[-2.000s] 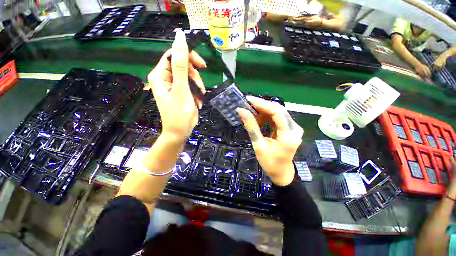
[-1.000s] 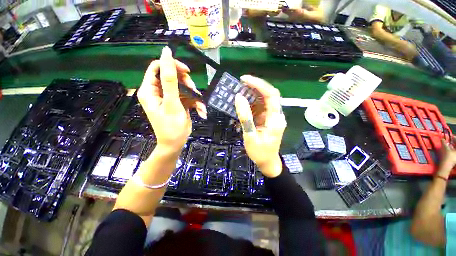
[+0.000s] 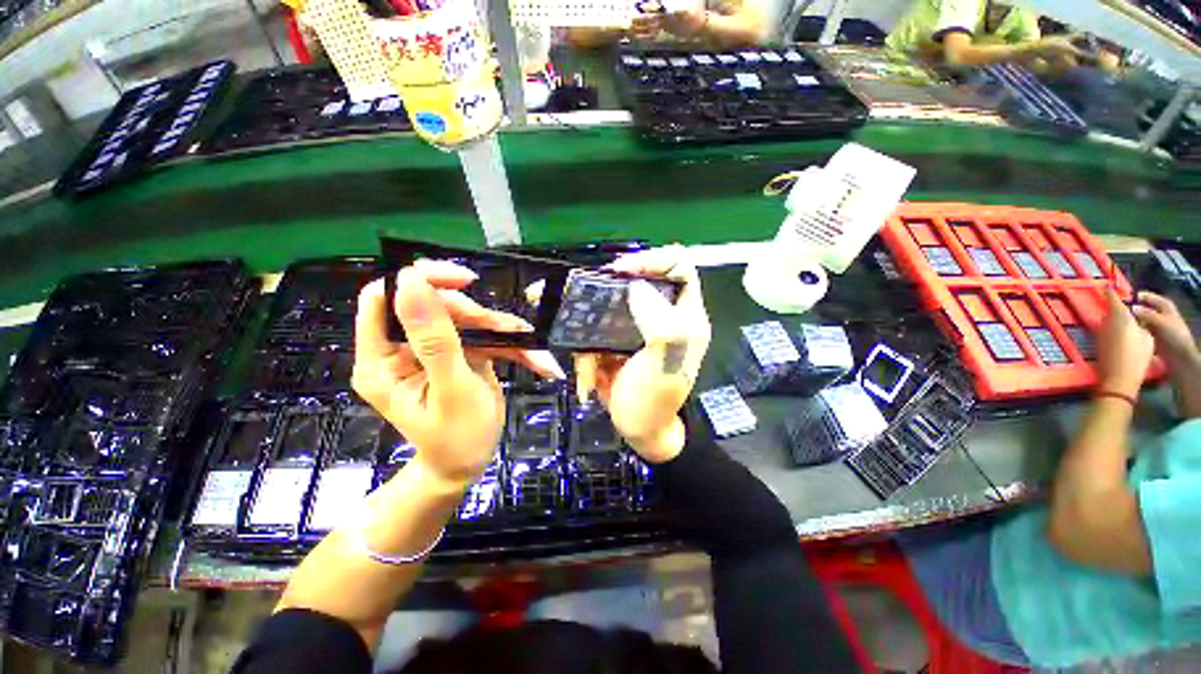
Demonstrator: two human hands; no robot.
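Observation:
My left hand (image 3: 441, 356) grips the left part of a black glossy phone front housing (image 3: 481, 292), held level above the tray. My right hand (image 3: 659, 345) is at its right end, with the thumb on a dark gridded keypad (image 3: 597, 311) that lies at the housing's key area. Whether the keypad is fully seated cannot be told. Below is a shiny black blister tray (image 3: 356, 432) with phone-shaped pockets; some at the left hold pale-faced pieces. Keypad stacks (image 3: 838, 419) stand to the right of my right hand.
A second black blister tray (image 3: 112, 382) lies at left. A white fan (image 3: 823, 224) stands behind the keypad stacks. Thin open frames (image 3: 911, 432) lie beside them. A red tray (image 3: 981, 279) and a neighbour's arms (image 3: 1113, 441) are at right. A yellow-white tub (image 3: 441, 86) stands ahead.
The housing has turned from slanting to nearly level and come lower. The keypad and my right hand have come against its right end. The view has shifted rightward.

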